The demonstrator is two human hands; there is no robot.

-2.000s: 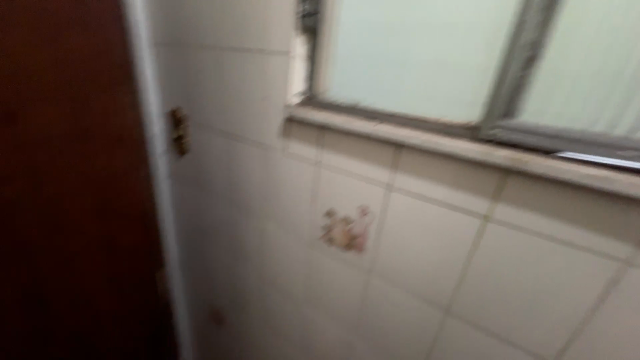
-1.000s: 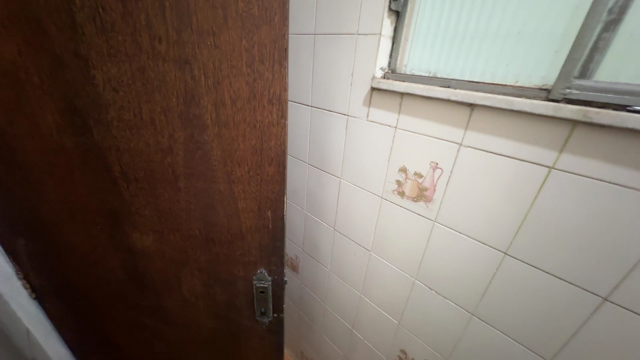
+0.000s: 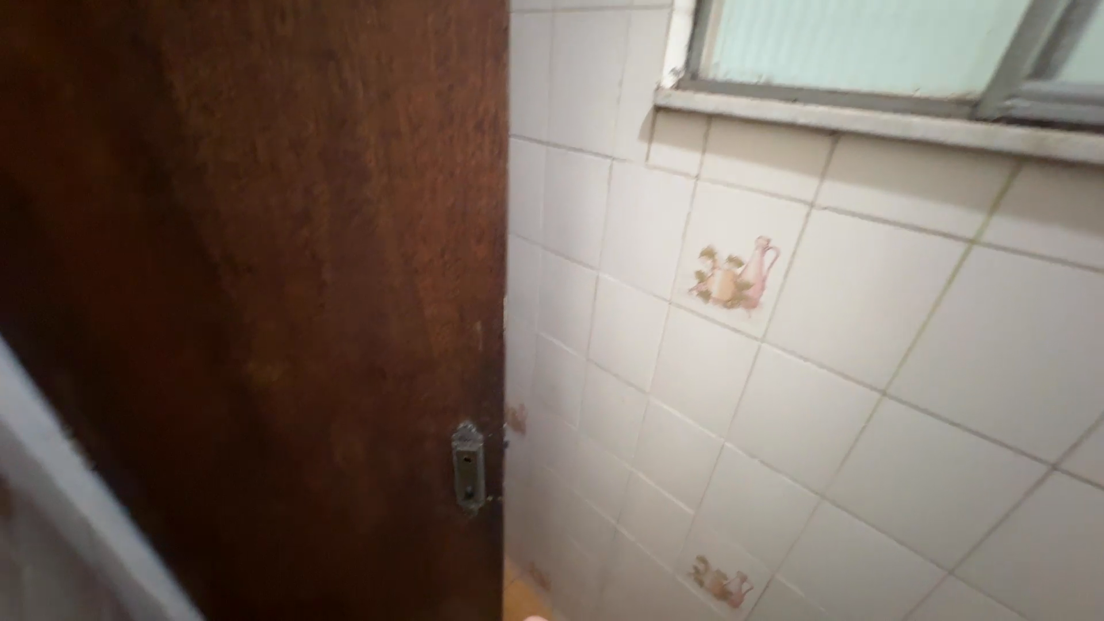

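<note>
Neither of my hands shows clearly. A tiny pinkish sliver (image 3: 536, 617) touches the bottom edge, too small to tell whether it is a fingertip. A dark brown wooden door (image 3: 345, 259) fills much of the left side. Near its right edge is an ornate metal lock plate (image 3: 468, 467) with small openings and no handle visible on it. Beyond the door edge stands a wall of white ceramic tiles (image 3: 828, 285), one with a painted jug and fruit motif (image 3: 733, 274).
A window with ribbed glass (image 3: 854, 43) and a metal frame is at the upper right, above a pale sill (image 3: 862, 121). A light-coloured frame or edge (image 3: 78, 492) slants across the lower left. A bit of orange-brown floor (image 3: 522, 595) shows beside the door's lower edge.
The view has swung since the oldest frame, so more of the door shows. Over the last second the lock plate sits slightly higher in view.
</note>
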